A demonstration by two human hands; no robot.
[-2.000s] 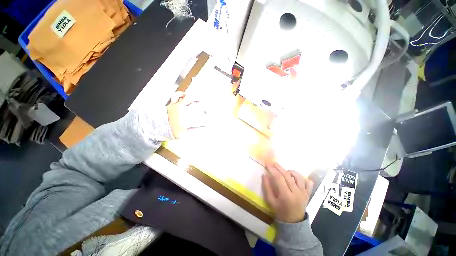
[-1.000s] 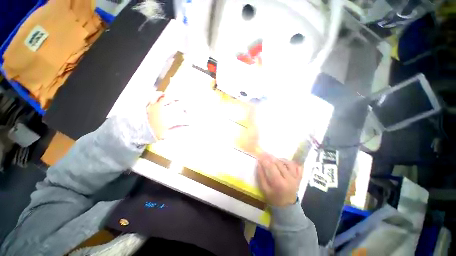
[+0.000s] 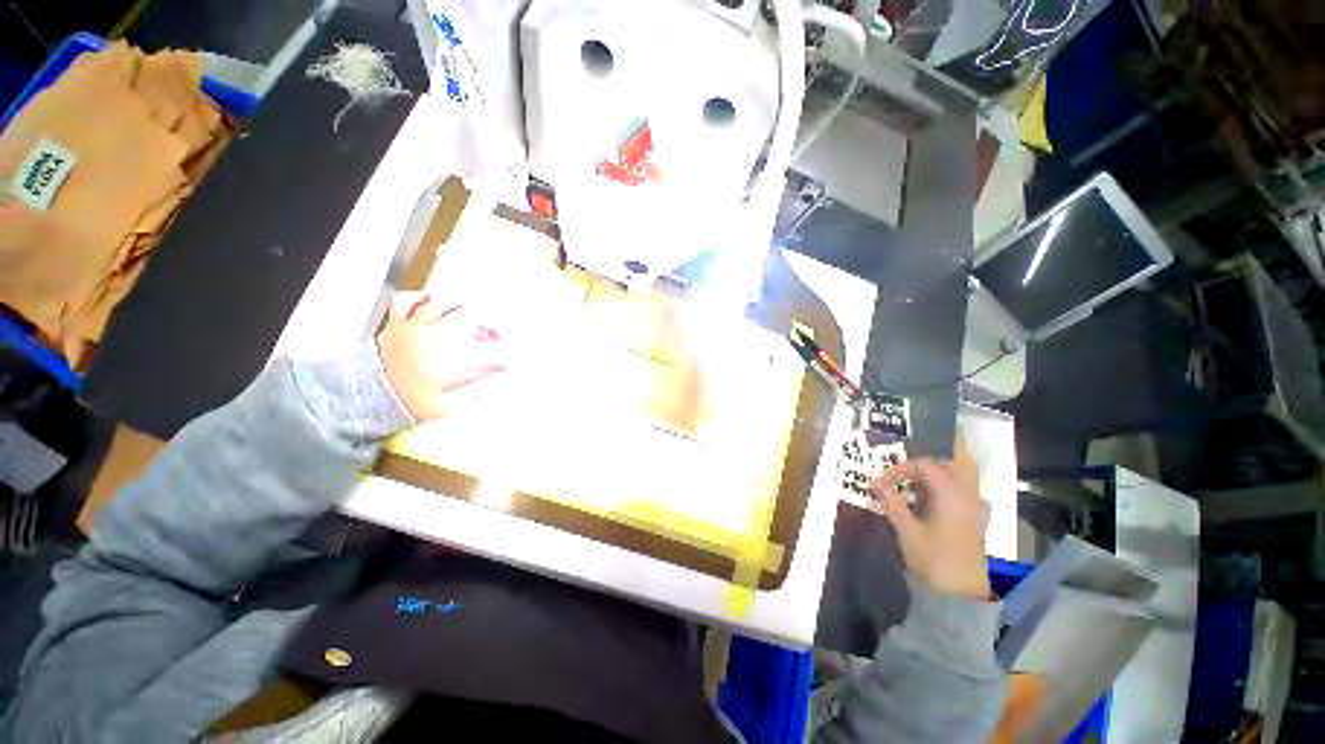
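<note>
The sewing template (image 3: pixel 581 545), a white board with brown slots and yellow tape, lies under the machine head (image 3: pixel 654 175). A fabric panel (image 3: pixel 639 378) on it is washed out by the lamp. My left hand (image 3: pixel 436 361) rests on the panel's left part, fingers spread and holding nothing visible. My right hand (image 3: pixel 937 516) is over the brand labels (image 3: pixel 860 468), right of the template. Its thumb and index finger are close together at a white label; whether they grip it cannot be told. A black-faced label (image 3: pixel 885 417) lies just behind.
A thin dark tool with red (image 3: pixel 825 364) lies at the template's right edge. A blue crate (image 3: pixel 51 73) with orange panels (image 3: pixel 116 175) is at the left. Thread waste (image 3: pixel 356 69) lies at the back left. A screen (image 3: pixel 1075 255) stands at the right.
My right hand has left the fabric panel and moved right to the labels. My left hand has stayed on the panel. The view has shifted, and the dark tool now shows clearly.
</note>
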